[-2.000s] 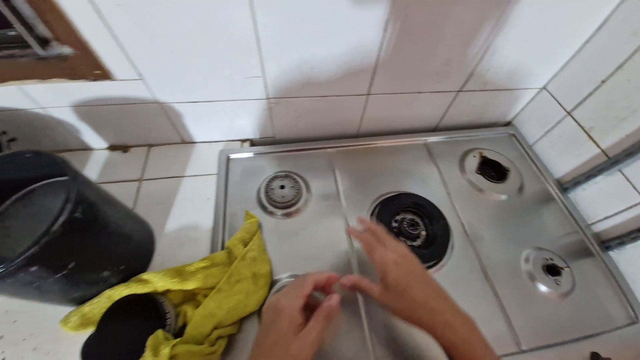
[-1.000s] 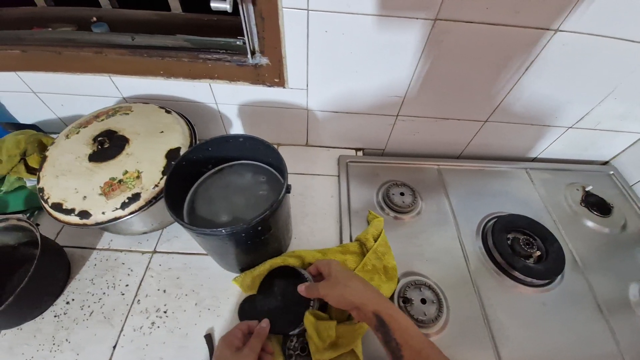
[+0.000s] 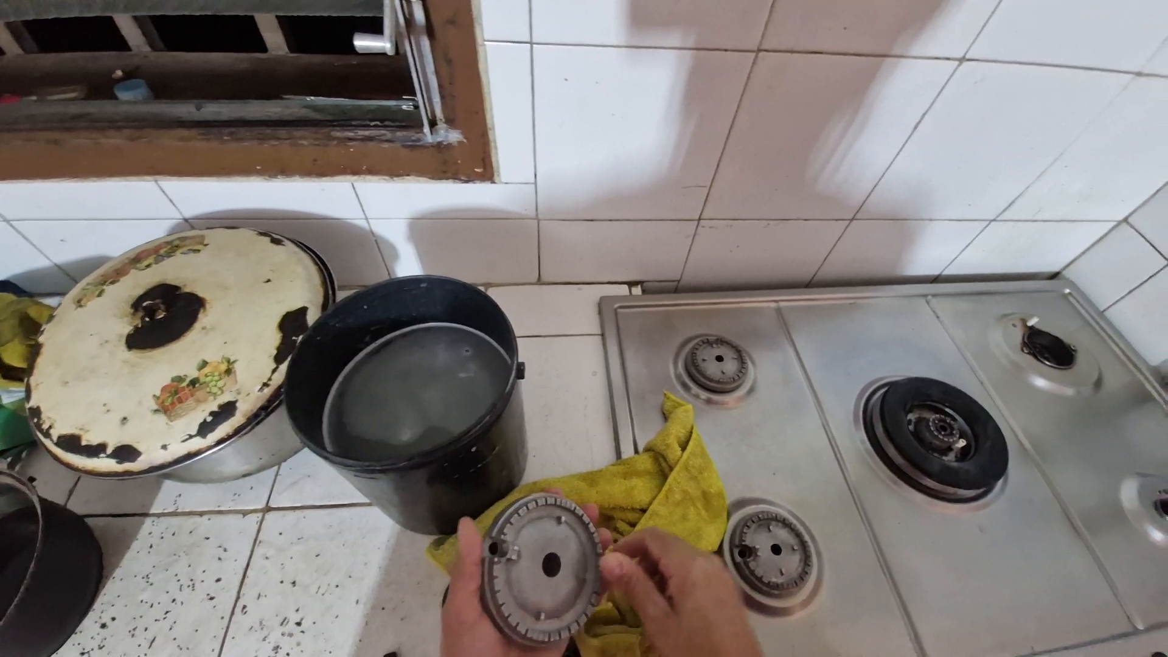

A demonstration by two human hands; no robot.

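Note:
My left hand [image 3: 465,593] holds a round grey metal burner head [image 3: 543,584], its slotted rim and centre hole facing up. The fingertips of my right hand [image 3: 675,584] are at its right edge; whether they grip it is unclear. Behind both hands a yellow cloth [image 3: 675,488] lies bunched on the tiled counter and over the edge of the steel gas cooktop [image 3: 885,557]. Burner heads sit in the cooktop's front left [image 3: 774,550] and rear left [image 3: 718,360] places. A black ring surrounds the central burner [image 3: 940,438].
A black bucket of cloudy water [image 3: 411,484] stands just behind and left of the hands. Farther left are a large pot with a chipped cream lid [image 3: 228,319] and a dark pot [image 3: 55,566]. Dark crumbs dot the counter [image 3: 164,566]. A tiled wall [image 3: 630,128] rises behind.
The burner head is now raised in my left hand. A second ago both hands were at a black round part by the cloth, which no longer shows clearly. The view has swung left since two seconds ago.

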